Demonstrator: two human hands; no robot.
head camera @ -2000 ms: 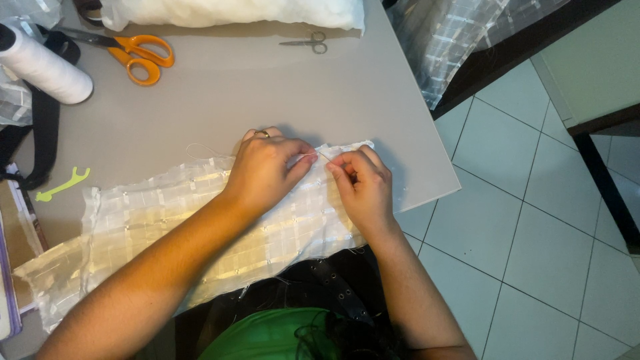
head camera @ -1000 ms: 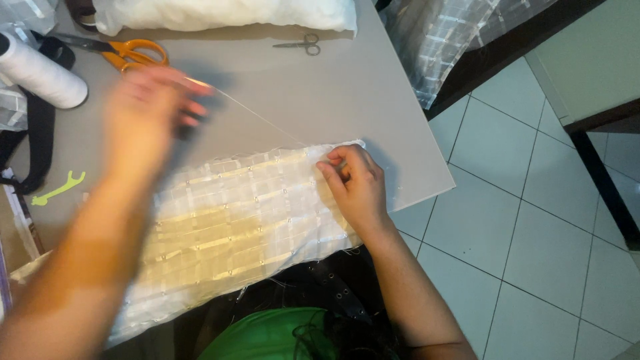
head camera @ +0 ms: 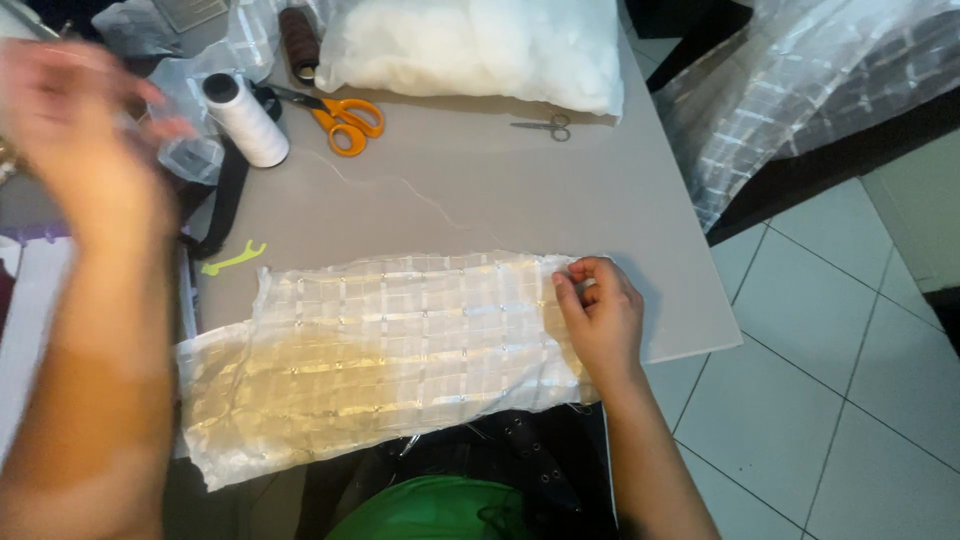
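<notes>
A strip of sheer white checked fabric (head camera: pixel 420 345) lies across the table's front edge and partly over my lap. My right hand (head camera: pixel 604 304) pinches its upper right corner between thumb and bent fingers. My left hand (head camera: pixel 82 112) is raised at the upper left, above the clutter there, and is badly blurred; whether it holds anything cannot be seen. A thin white thread (head camera: pixel 431 201) lies loosely curved on the table above the fabric. Orange-handled scissors (head camera: pixel 346 124) and a cone of white thread (head camera: pixel 247 124) are just right of my left hand.
A stuffed white cushion (head camera: pixel 480 52) lies at the back, with small metal scissors (head camera: pixel 551 127) before it. A brown thread spool (head camera: pixel 299 45), a black strap (head camera: pixel 229 195) and a yellow-green plastic piece (head camera: pixel 235 257) are on the left. More sheer fabric (head camera: pixel 757 112) hangs at the right, over a tiled floor.
My left hand was at the fabric's corner beside my right, then swung up and left past the orange scissors, drawing a thread. The right hand has stayed at the corner. The view has shifted left.
</notes>
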